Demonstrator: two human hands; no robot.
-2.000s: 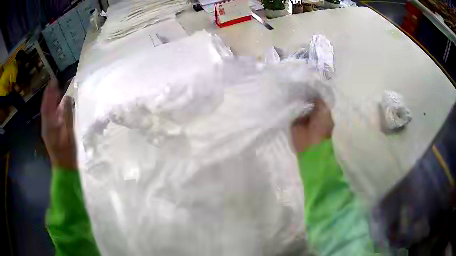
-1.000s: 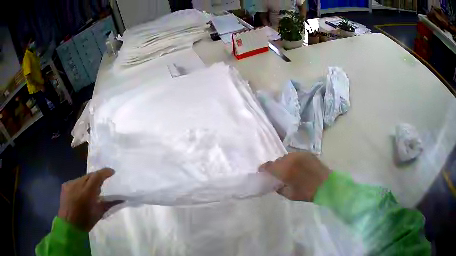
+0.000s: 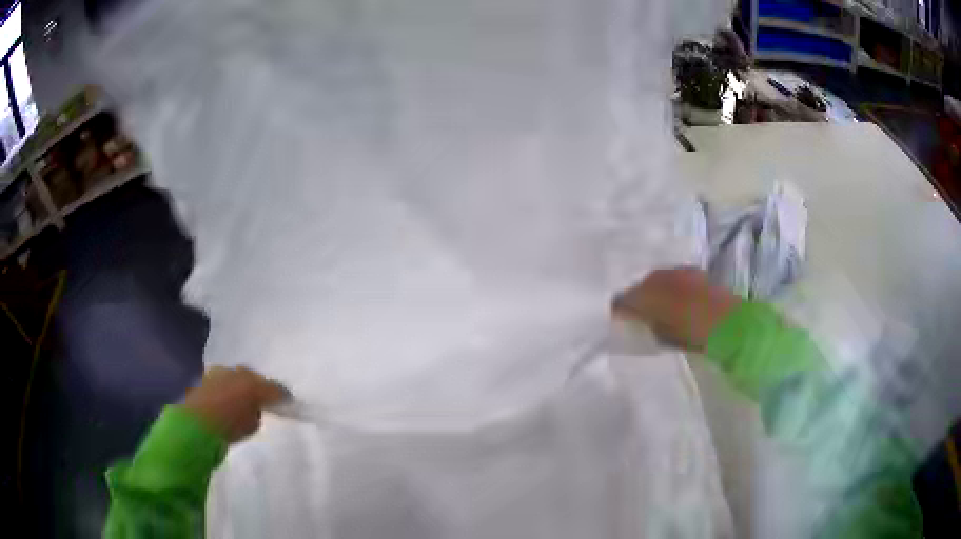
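Observation:
A white cloth piece (image 3: pixel 422 232) is spread wide in the air in front of me, blurred, and fills the middle and top of the view. My left hand (image 3: pixel 234 402) grips its near edge at the lower left. My right hand (image 3: pixel 674 305) grips the same edge at the right. The edge sags between the two hands. Below it lies white layered cloth, the stack (image 3: pixel 474 484), mostly hidden by the raised piece.
Pale blue cloth (image 3: pixel 750 247) lies heaped on the cream table (image 3: pixel 864 200) right of the raised piece. Potted plants (image 3: pixel 701 84) stand at the far side. Shelves (image 3: pixel 90 168) are at the left, with dark floor before them. Blue-filled shelves (image 3: pixel 806 37) are at the back right.
The white piece, low over the stack one second ago, is now raised and billowing, hiding the far table. Both hands still hold its near edge; my right hand is higher. The view has shifted.

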